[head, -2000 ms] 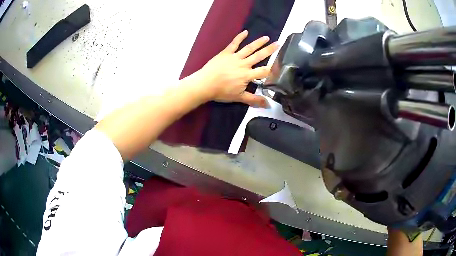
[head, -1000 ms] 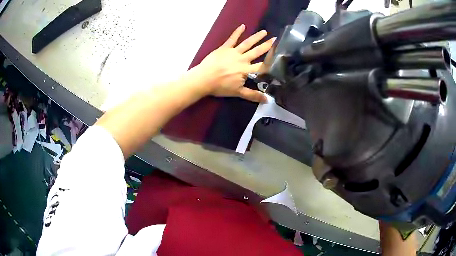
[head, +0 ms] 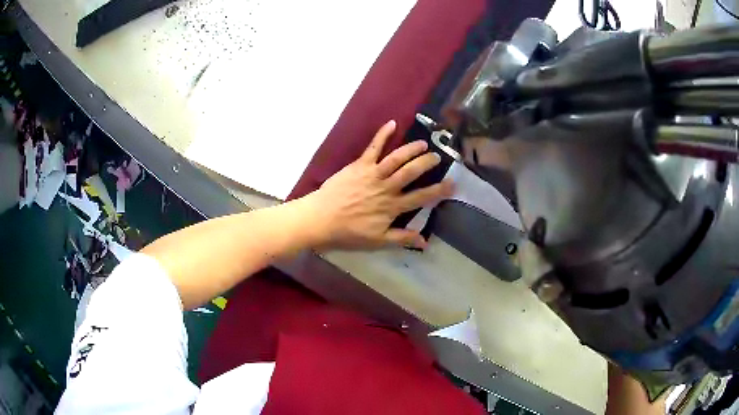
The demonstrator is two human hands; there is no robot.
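The grey straight knife cutting machine (head: 591,194) stands at the right, and its motor housing covers much of the lay. Its dark base plate (head: 486,243) shows below it. The maroon and navy fabric lay (head: 365,113) runs diagonally to the table's front edge. My left hand (head: 369,194) lies palm down on the lay's near end, fingers spread, left of the machine and below a small metal hook-shaped part. White paper (head: 482,193) shows between my fingers and the machine. Only my right wrist or forearm shows at the bottom right; the hand is hidden behind the motor.
A long black bar (head: 121,20) lies at the upper left on the pale table. The metal-trimmed table edge (head: 174,166) curves across in front of me. A pointed white scrap (head: 462,333) lies at that edge. Black looped handles (head: 600,14) show at the top right. Scraps litter the green floor.
My left hand has slid back over the lay toward the table's front edge, its fingers still spread. The view has shifted, so the black bar and the table edge sit higher in the picture.
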